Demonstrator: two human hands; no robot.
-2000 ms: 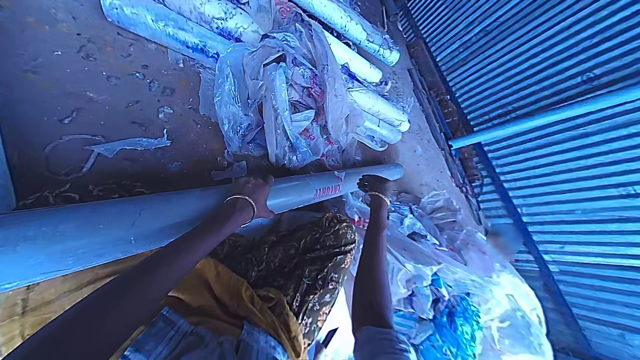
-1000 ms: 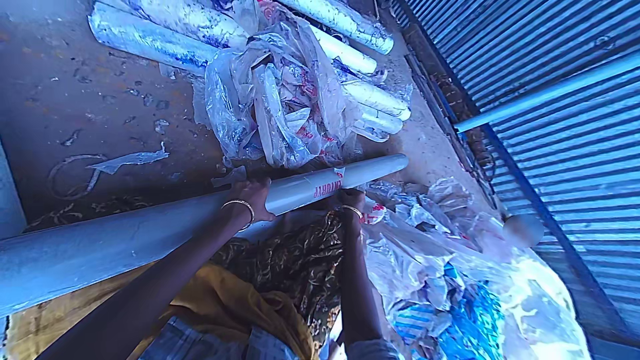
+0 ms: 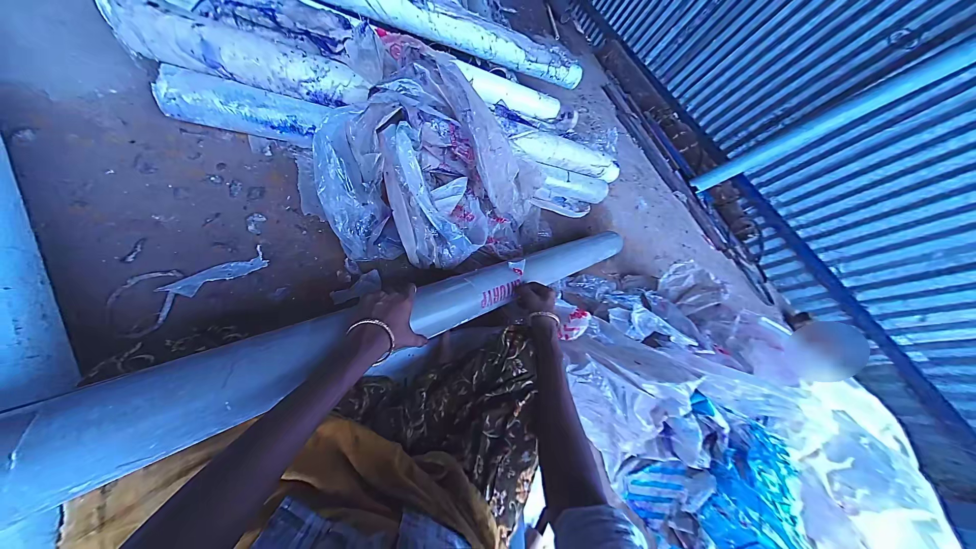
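A long, smooth grey pipe [image 3: 229, 374] with red lettering slants across my lap, from the lower left up to its far end at centre right. My left hand [image 3: 390, 316] grips it around the middle, the thumb on the near side. Farther along, by the lettering, my right hand [image 3: 536, 299] is closed at the pipe's near edge, against a small bit of plastic film that bears red print. Just beyond the pipe lies a heap of crumpled clear plastic wrap [image 3: 427, 175].
Several long rolls wrapped in film [image 3: 252, 61] lie on the dusty floor [image 3: 183, 183] beyond. A torn plastic strip [image 3: 217, 274] is at left. Plastic sheeting and bags [image 3: 656, 396] pile up at right, before a corrugated metal wall [image 3: 900, 206] with a slanting bar [image 3: 823, 114].
My right hand has moved from near the pipe's far end back toward my left hand, to beside the lettering. My left hand has kept its hold on the pipe.
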